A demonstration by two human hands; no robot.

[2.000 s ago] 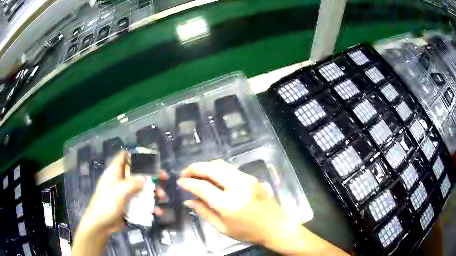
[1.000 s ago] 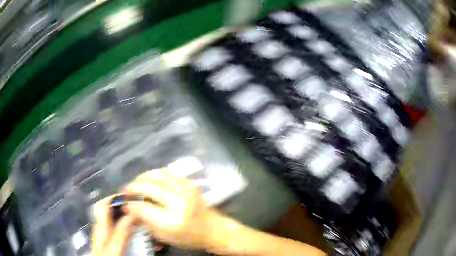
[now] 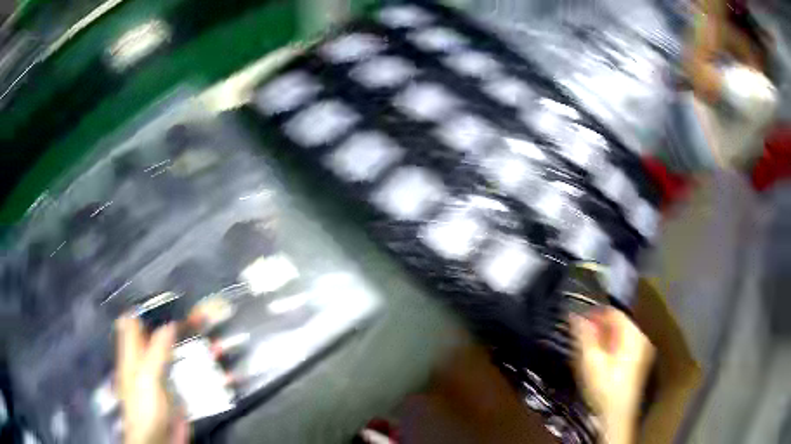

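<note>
The picture is blurred. My left hand, low at the left over the clear blister tray, holds a part-built phone with a pale white face. My right hand is at the near right corner of the black blister tray, its fingers bent. A dark, thin-edged shape shows at its fingertips; whether the hand grips it is too blurred to tell. Pale keypad grids fill rows of the black tray. Dark phone-shaped parts show faintly in the clear tray's pockets.
The green conveyor curves along the upper left. More clear trays stand beyond the black tray. Another person is at the upper right. An open brown cardboard box is below the bench edge at the right.
The view has swung right. My right hand has left the phone and my left hand, and moved far right to the black tray. My left hand still holds the phone.
</note>
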